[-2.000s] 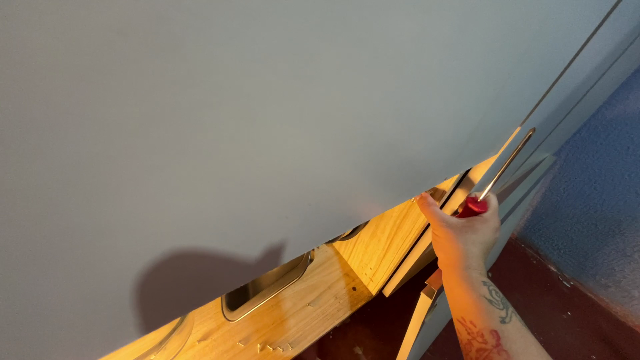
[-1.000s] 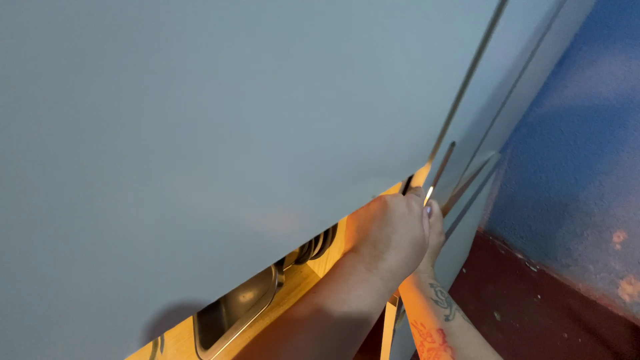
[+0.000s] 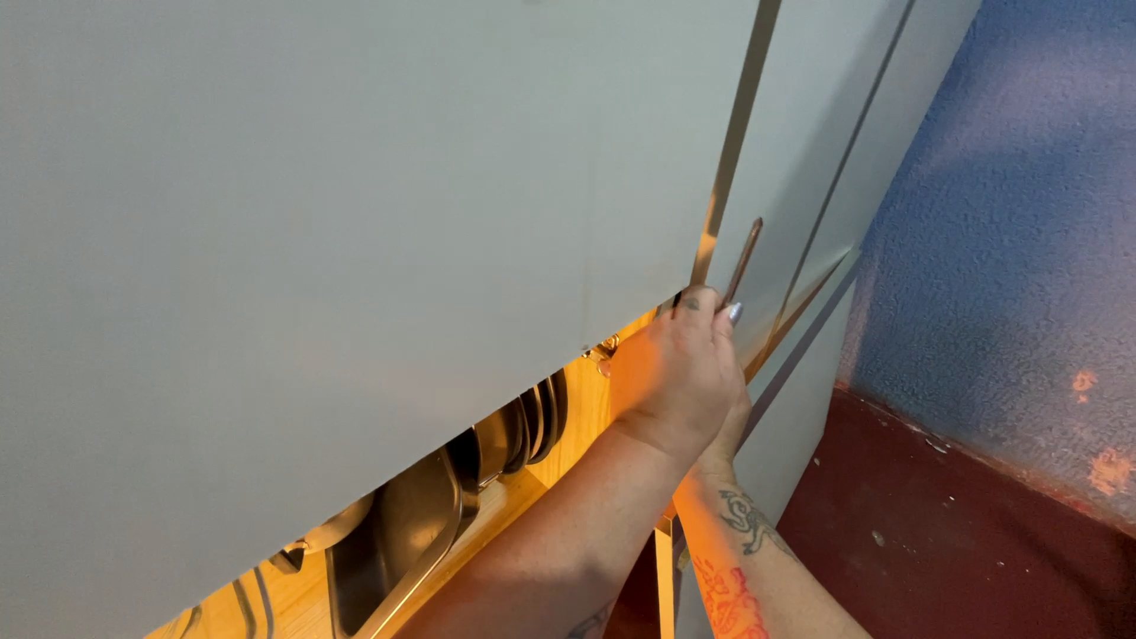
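My left hand reaches across in front of my right hand, its fingers bent at the narrow gap by the lower corner of a large grey cabinet door. What its fingertips touch is hidden. My right hand is mostly covered by the left one. A screwdriver's metal shaft points up from between the hands, and its handle is out of sight. The right hand appears to hold it. A metal hinge shows beside the left hand, below the door's edge.
Inside the wooden cabinet, a dark baking pan and several round pans stand under the door's edge. Further grey panels rise at the right, beside a textured blue wall and a dark red floor.
Two seconds ago only my right hand showed, holding the red-handled screwdriver. My left hand has come in from the lower left and now covers the handle. The view has shifted closer to the pans.
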